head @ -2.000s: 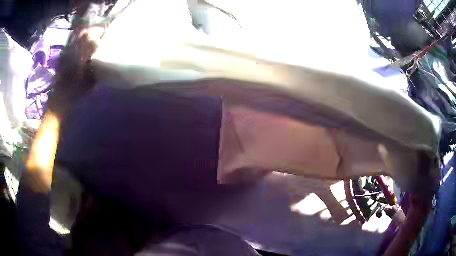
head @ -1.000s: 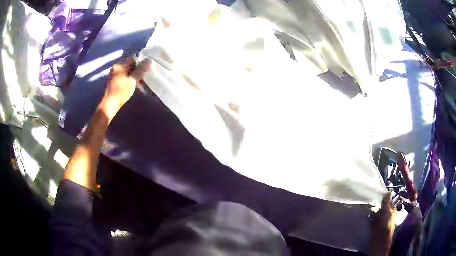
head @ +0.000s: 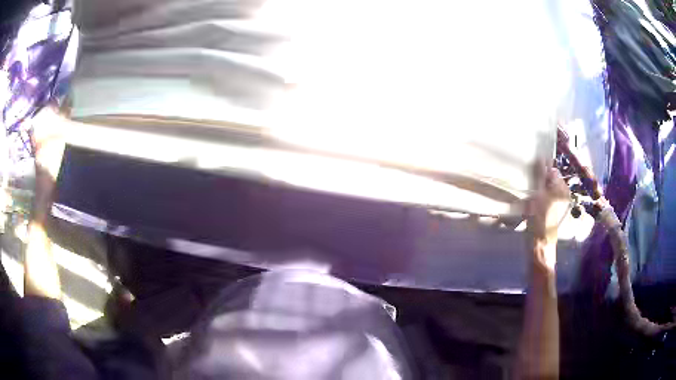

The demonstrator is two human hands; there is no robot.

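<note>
A large pale garment (head: 400, 96), washed out by sun, is stretched across the blue-purple table cover (head: 311, 211). Its near hem runs nearly straight from left to right. My left hand (head: 50, 130) holds its near left corner at the far left. My right hand (head: 548, 194) holds its near right corner. Both hands are blurred and the fingers are hard to make out. The iron (head: 567, 152) stands beyond my right hand, partly hidden by it.
The lumpy pale cord (head: 621, 260) runs from the iron down to the right edge. Dark, blue and purple cloth (head: 626, 148) hangs at the right. Crumpled purple and white material (head: 30, 67) lies at the left. A rounded pale purple shape (head: 296, 326) is at bottom centre.
The garment has gone from lifted, then slanting, to stretched nearly level across the table. My left hand has moved further left; my right hand has moved up and slightly left since one second ago.
</note>
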